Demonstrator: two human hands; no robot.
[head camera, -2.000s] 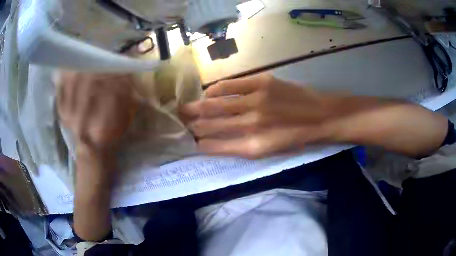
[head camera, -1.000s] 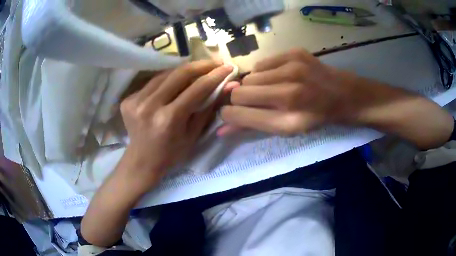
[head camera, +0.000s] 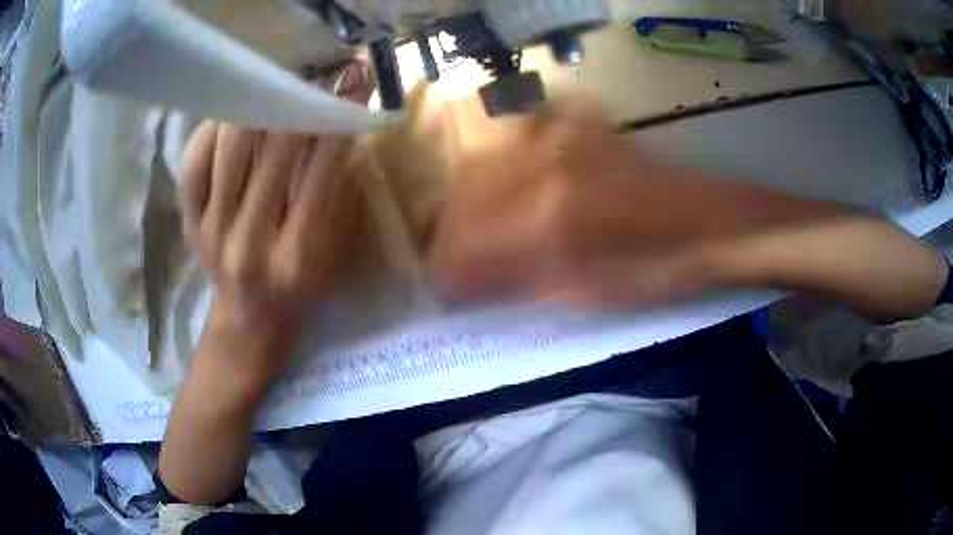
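Note:
A pale beige cloth piece (head camera: 402, 204) lies between my hands, just in front of the needle area, partly blurred. My left hand (head camera: 277, 209) is bare, palm down on the cloth with bent fingers; whether it grips the cloth cannot be told. My right hand (head camera: 554, 219) is strongly blurred at the right edge of the cloth, and its fingertips are unclear. The white sewing machine arm (head camera: 209, 73) crosses above my left hand. The presser foot and needle area (head camera: 413, 73) is in bright lamp glow. A larger pale garment panel (head camera: 94, 209) lies bunched at the left.
A small black block (head camera: 512, 93) is right of the needle. Blue and yellow-green snips (head camera: 711, 40) lie at the back. Black-handled scissors (head camera: 925, 136) lie at the far right. Ruler marks (head camera: 418, 355) run along the front table edge. White cloth (head camera: 564, 460) lies over the lap.
My hands were close together at a folded cloth edge a second ago. Now my left hand has moved left and back, and the cloth shows spread between both hands.

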